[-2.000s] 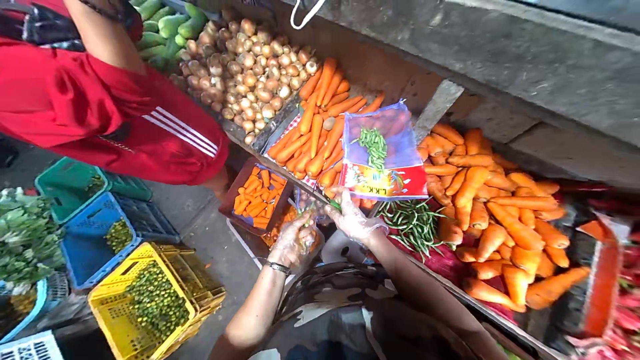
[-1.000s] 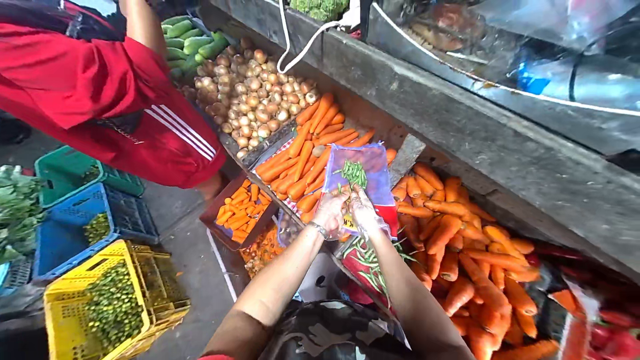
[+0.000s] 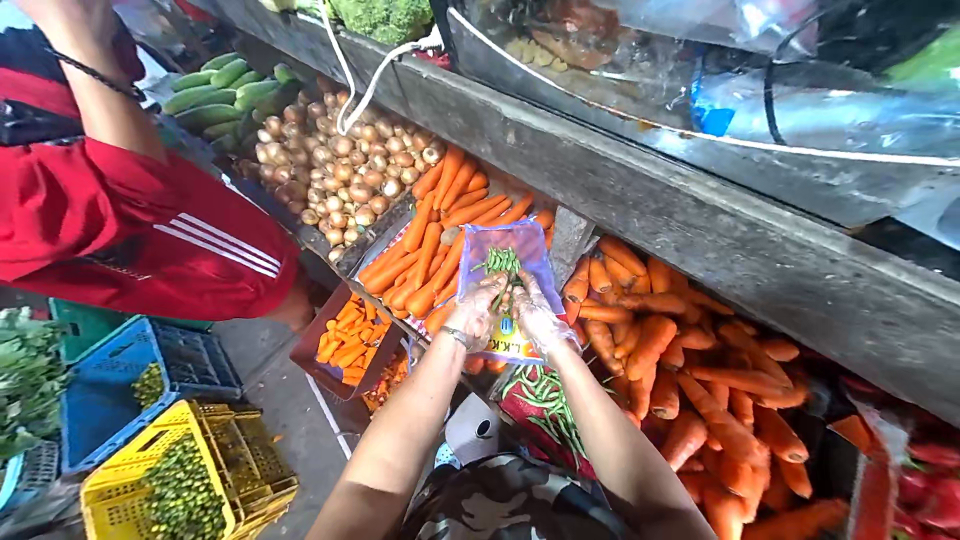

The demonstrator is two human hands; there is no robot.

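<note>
My left hand (image 3: 480, 304) and my right hand (image 3: 531, 307), both in thin clear plastic gloves, meet over a purple mesh bag (image 3: 531, 240) with a printed panel. Between their fingers are green pods (image 3: 501, 262), like small beans or chilies, lying on the mesh. The bag rests across a pile of orange carrots (image 3: 409, 277). More long green pods (image 3: 546, 397) lie on red mesh below my right wrist. Carrot pieces (image 3: 352, 337) fill a dark red crate left of my left hand.
Onions (image 3: 352, 172) and green gourd-like vegetables (image 3: 225, 90) lie up left. A person in red (image 3: 135, 225) stands at left, above blue (image 3: 105, 405) and yellow crates (image 3: 202, 435). Large carrots (image 3: 720, 397) lie right. A concrete ledge (image 3: 600, 165) runs behind, with a white cord (image 3: 375, 75).
Both hands have come up onto the mesh bag and together at the green pods; two seconds ago they were below the bag, apart from the pods on it.
</note>
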